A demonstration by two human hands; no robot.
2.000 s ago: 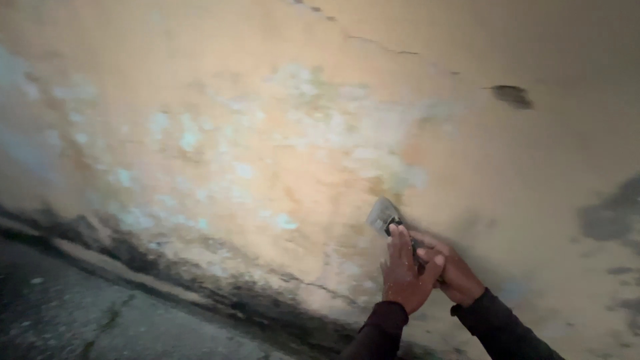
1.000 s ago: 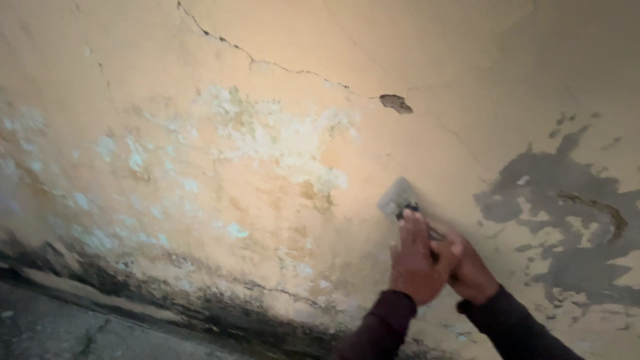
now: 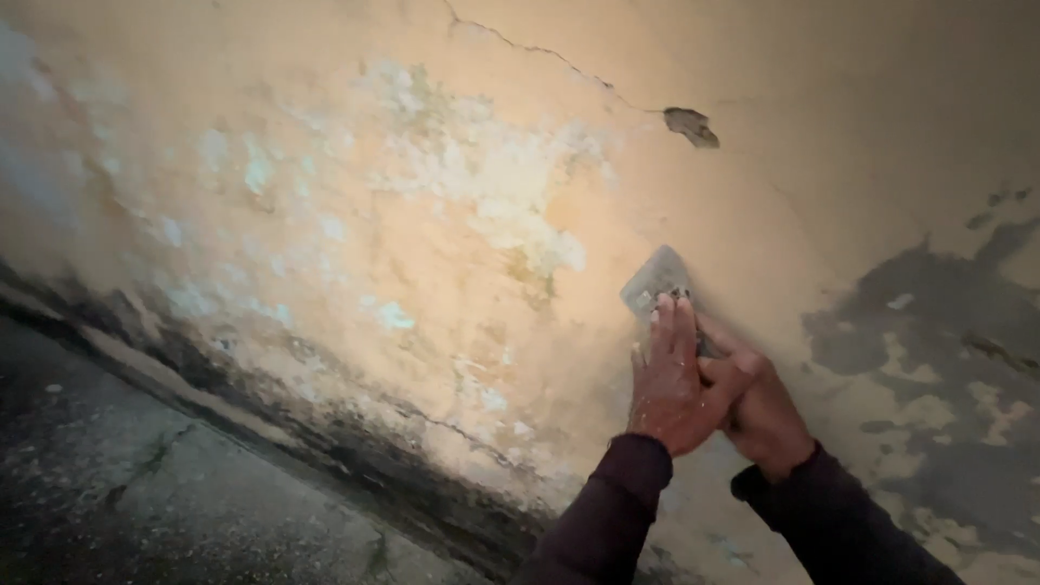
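A putty knife (image 3: pixel 656 280) with a wide grey metal blade lies against the peeling painted wall (image 3: pixel 756 211). My right hand (image 3: pixel 768 406) is closed around its handle, which the hands mostly hide. Flat over the base of the blade rest the fingers of my left hand (image 3: pixel 674 382), pressing on the tool, with the thumb crossing toward my right hand. Left of the blade is a pale patch of flaked paint (image 3: pixel 528 219).
A crack (image 3: pixel 544 53) runs across the upper wall to a small hole (image 3: pixel 692 127). Grey patches (image 3: pixel 877 309) mark the wall at right. A dark, crumbling wall base (image 3: pixel 366 463) meets the concrete ground (image 3: pixel 203 487) at lower left.
Both hands stay together on the putty knife, while its blade has shifted over the wall. The view has moved, and more of the grey patches shows than two seconds ago.
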